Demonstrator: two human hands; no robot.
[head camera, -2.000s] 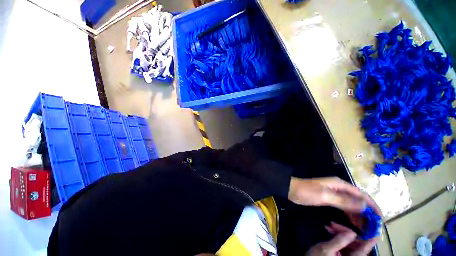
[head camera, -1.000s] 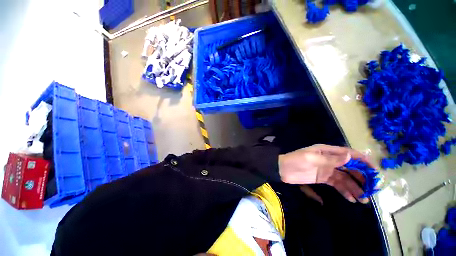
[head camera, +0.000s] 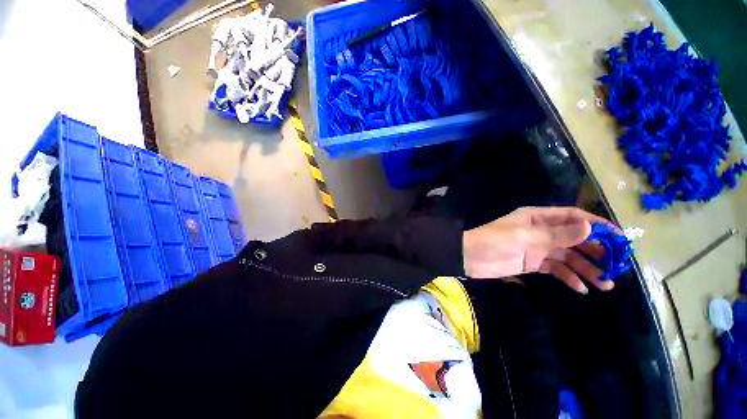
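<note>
My left hand (head camera: 532, 245) reaches out from a black sleeve to the bench edge. Its thumb and fingers hold a curved blue spiky piece (head camera: 610, 250). The palm side shows, and the fingertips are partly behind the piece. My right hand is not in view. A loose pile of similar blue spiky pieces (head camera: 672, 123) lies on the tan bench top (head camera: 557, 49), above my left hand in the picture.
A small white round cap (head camera: 721, 313) and more blue parts (head camera: 731, 368) are at the lower right. A blue bin (head camera: 393, 135) of curved blue parts stands beside the bench. Pale parts (head camera: 254, 69), stacked blue crates (head camera: 123, 221) and a red box (head camera: 27, 299) are beyond.
My right hand, seen two seconds ago at the blue piece, has left the view. My left hand keeps hold of the piece and sits higher in the picture. The camera view has shifted.
</note>
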